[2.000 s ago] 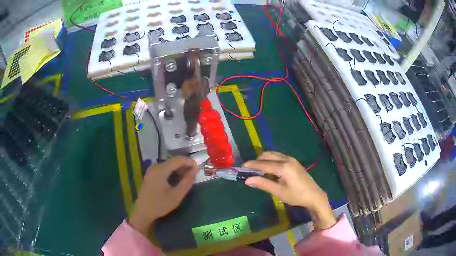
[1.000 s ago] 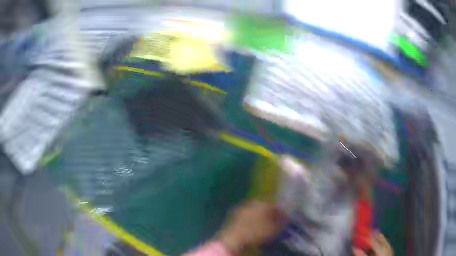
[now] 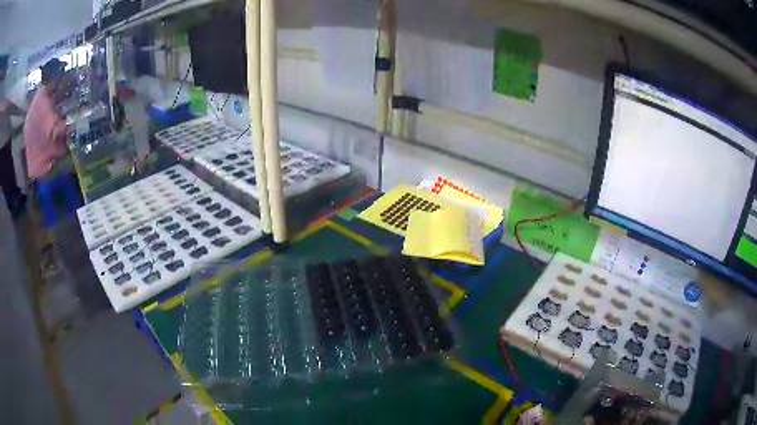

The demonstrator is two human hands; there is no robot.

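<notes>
No hand is in the picture. The clear blister tray (image 3: 249, 319) lies on the green mat in front of me, with black parts (image 3: 373, 307) in rows in its right half. The rear foam tray (image 3: 531, 332) stands to the right below the monitor. It holds dark speaker modules (image 3: 607, 334) with thin wires in its nearer cutouts, and its back cutouts show brown. The top of the metal test fixture (image 3: 618, 390) is cut off at the bottom right edge. Its red handle is not in view.
Yellow adhesive dot sheets (image 3: 444, 236) lie behind the blister tray. The monitor (image 3: 676, 158) stands at the right. A pale shelf post (image 3: 266, 124) rises left of centre. More foam trays (image 3: 170, 232) lie at the left. A person in pink (image 3: 48, 133) is at the far left.
The view has swung left and up. The fixture has shifted to the bottom right edge, and both hands have left the picture. The blister tray and monitor now show clearly.
</notes>
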